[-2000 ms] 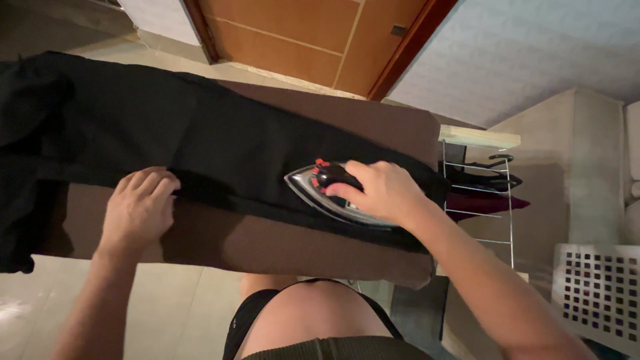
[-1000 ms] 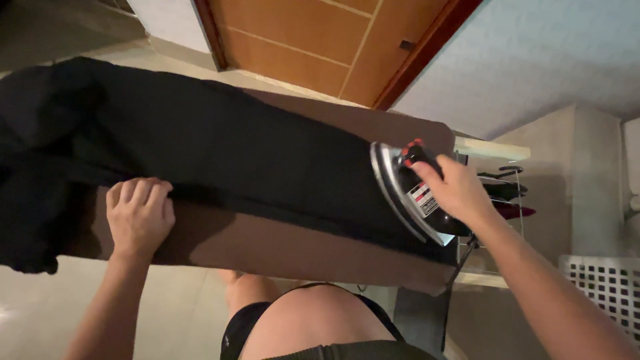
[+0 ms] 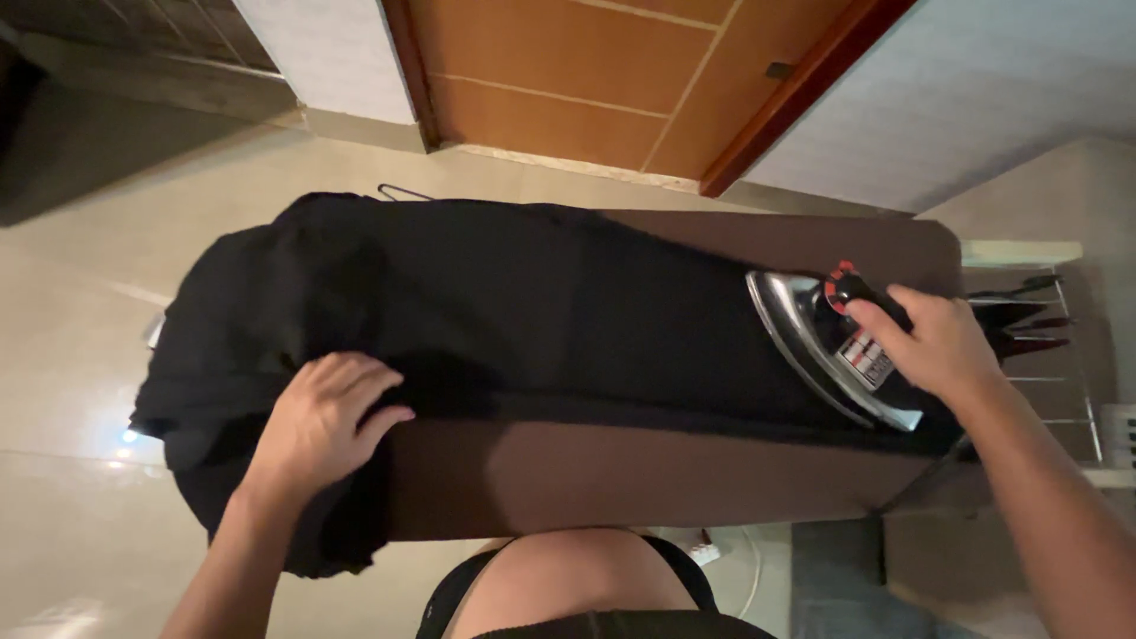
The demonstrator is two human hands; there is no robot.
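Note:
A black cloth garment (image 3: 532, 311) lies stretched along a brown ironing board (image 3: 674, 479), bunched at the left end and hanging over the near edge there. My right hand (image 3: 941, 337) grips the black handle of a clothes iron (image 3: 799, 311) with a red-marked dial and a shiny metal base; it stands on the garment near the board's right end. My left hand (image 3: 328, 426) rests on the garment beside the bunched part, fingers bent and thumb apart. Whether its fingertips pinch any cloth cannot be told.
A wire rack (image 3: 1065, 382) with dark hangers adjoins the board's right end. Beyond the far edge are a wooden door (image 3: 568, 80) and part of a hanger (image 3: 404, 191). A white plug or socket (image 3: 706, 554) and cord lie on the floor on the near side.
The iron in my right hand has moved right along the garment and turned from pointing left. My left hand was at the garment's near edge earlier and now lies over the cloth by the bunched part.

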